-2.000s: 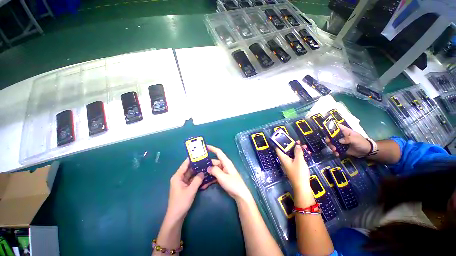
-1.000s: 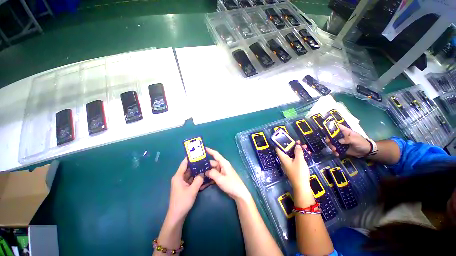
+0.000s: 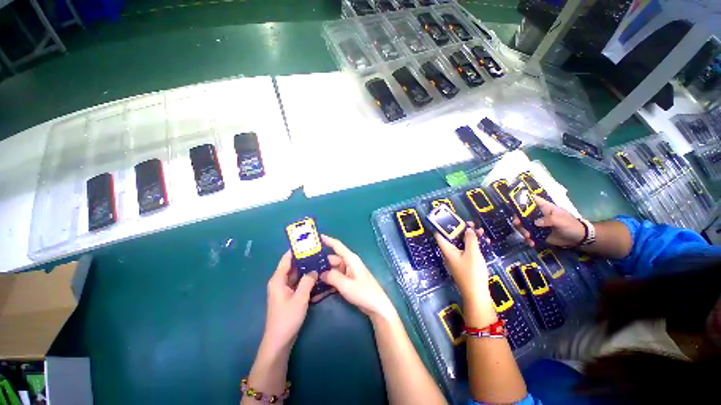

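Observation:
A keypad phone [image 3: 305, 244] with a yellow frame and a lit white screen is held upright over the green bench, left of the near tray. My left hand [image 3: 286, 299] holds its lower left side, with the thumb at the keypad. My right hand [image 3: 353, 281] holds its lower right side, also with the thumb at the keypad. The lower end of the phone is partly hidden by my fingers. Yellow-framed phones lie in rows in the near clear tray [image 3: 389, 229].
Black phones with red edges [image 3: 149, 187] lie in a clear tray at left. Dark phones fill part of a far tray [image 3: 341, 49]. A co-worker's hands [image 3: 468, 265] hold two phones over the near tray. An open cardboard box [image 3: 39, 308] stands lower left.
The phone in my hands has shifted slightly left, and both hands have shifted a little with it. The picture on its lit screen looks different. The co-worker's hands have hardly moved.

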